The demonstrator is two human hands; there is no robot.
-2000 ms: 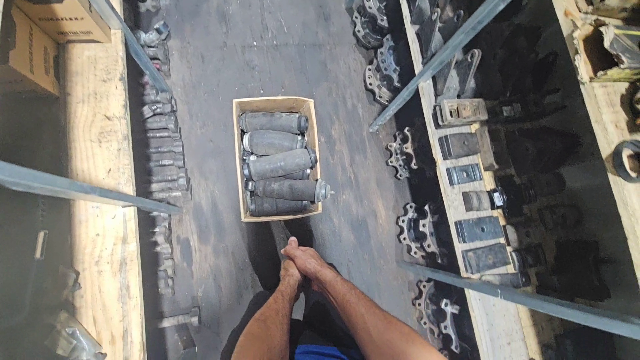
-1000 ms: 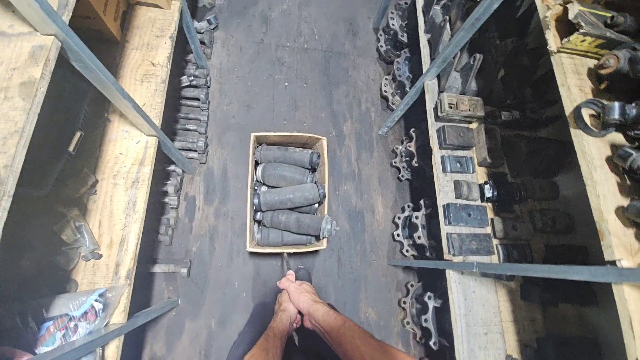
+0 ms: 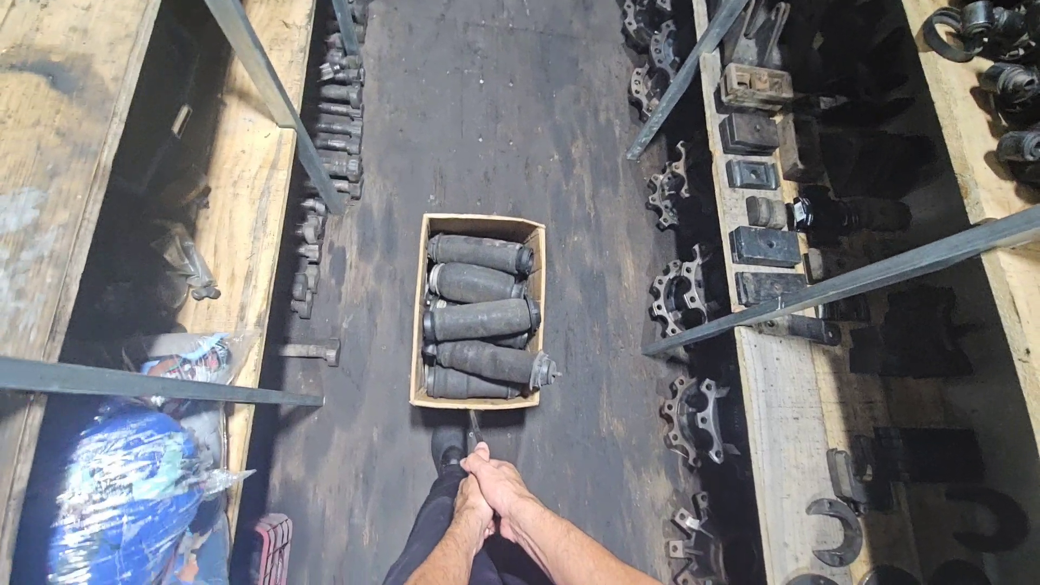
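Note:
Below the cardboard box (image 3: 543, 284), my left hand (image 3: 471, 505) and my right hand (image 3: 502, 486) are clasped together, the right partly over the left. A thin strap or handle (image 3: 475, 424) runs from the box's near edge to my hands, which are closed around its end. Several dark cylindrical rubber parts, which look like air springs (image 3: 479, 319), lie crosswise in the open box. One of them (image 3: 496, 362) sticks out over the right rim. The box rests on the dark, worn wooden floor.
Wooden shelves with metal braces (image 3: 845, 280) flank the aisle. Toothed metal brackets (image 3: 695, 418) line the floor at right, and metal parts (image 3: 337, 130) at left. A plastic-wrapped blue bundle (image 3: 122, 496) lies at lower left, near a red-edged grate-like piece (image 3: 273, 548).
The view has moved along the aisle, bringing the blue bundle and red-edged piece into sight. My hands stay clasped just below the box, and a dark shoe now shows beside them.

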